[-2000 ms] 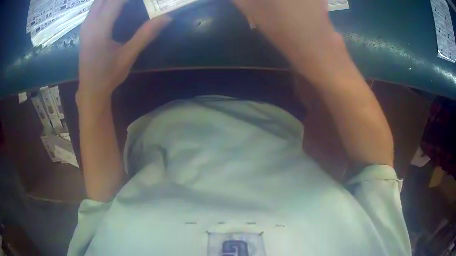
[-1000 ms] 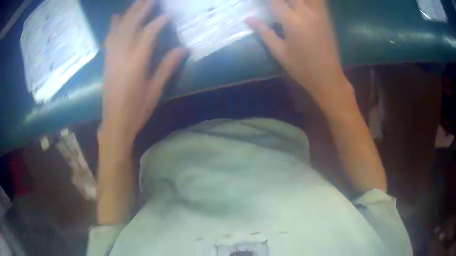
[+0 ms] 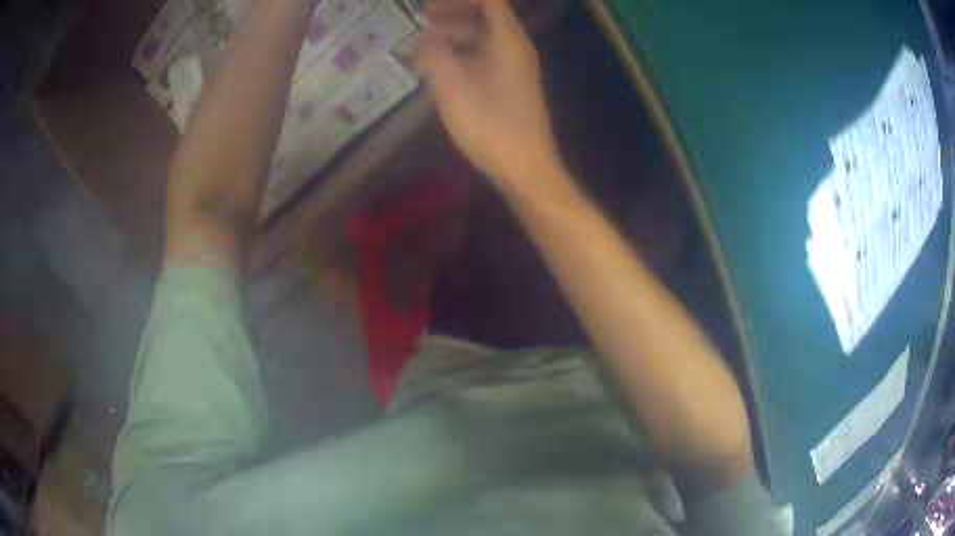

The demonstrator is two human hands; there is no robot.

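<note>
My left forearm reaches up over the folded printed pieces, and my left hand (image 3: pixel 274 15) is mostly cut off by the top edge. Its fingers do not show. My right hand (image 3: pixel 476 89) is near the top centre, blurred, with its fingers curled beside the pieces' right side. Whether it holds anything cannot be told. Many folded leaflets (image 3: pixel 340 89), white with small print, lie together below the bench, partly hidden by my left forearm. A fanned pile of unfolded leaflets (image 3: pixel 885 199) lies on the green bench at the right.
The dark green bench (image 3: pixel 723 115) curves down the right side, its edge beside my right forearm. A printed strip (image 3: pixel 864 419) lies on it below the pile. Brown cardboard (image 3: pixel 100 105) is at the upper left. A red thing (image 3: pixel 387 283) is below the folded pieces, between my arms.
The view has swung left, so the bench is now at the right. Both hands have moved off the bench to the folded pieces. The sheet between my hands is no longer in view.
</note>
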